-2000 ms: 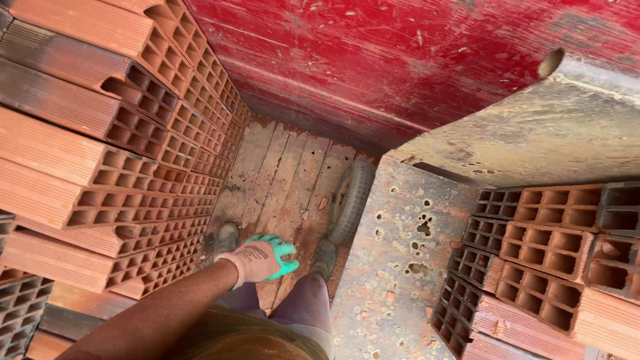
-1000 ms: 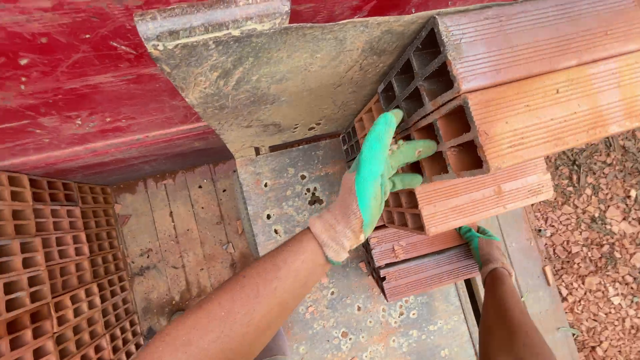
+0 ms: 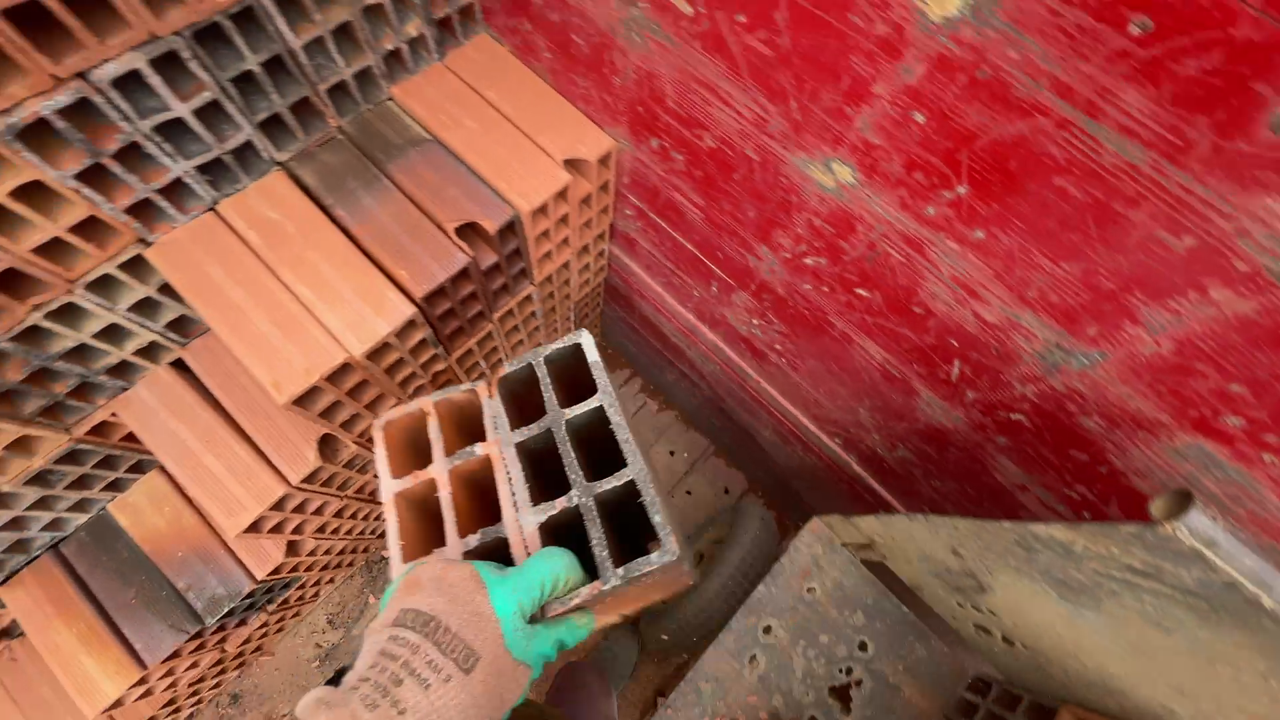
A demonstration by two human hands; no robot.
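My left hand [image 3: 470, 610], in a pink knit glove with green coated fingers, grips the near ends of two hollow clay bricks at the lower middle. The orange brick [image 3: 425, 520] is on the left; a grey-edged brick [image 3: 622, 500] lies against it on the right. Their open cells face up toward me. My thumb is at the lower edge of the grey-edged one, while the other fingers are mostly hidden. Just beyond and to the left rises a stepped stack of hollow bricks [image 3: 300, 290], some orange, some dark. My right hand is out of view.
A scratched red wall panel [image 3: 900, 250] runs along the right, beside the stack. At lower right are a rusty, pitted metal plate [image 3: 800, 620] and a bent metal sheet [image 3: 1060, 600] with a tube on its edge. Part of a tyre [image 3: 725, 570] lies behind the held bricks.
The view has swung from the bricks on the metal plate to the large stack. My left hand, at those bricks a second ago, now holds two bricks. My right hand has left the view.
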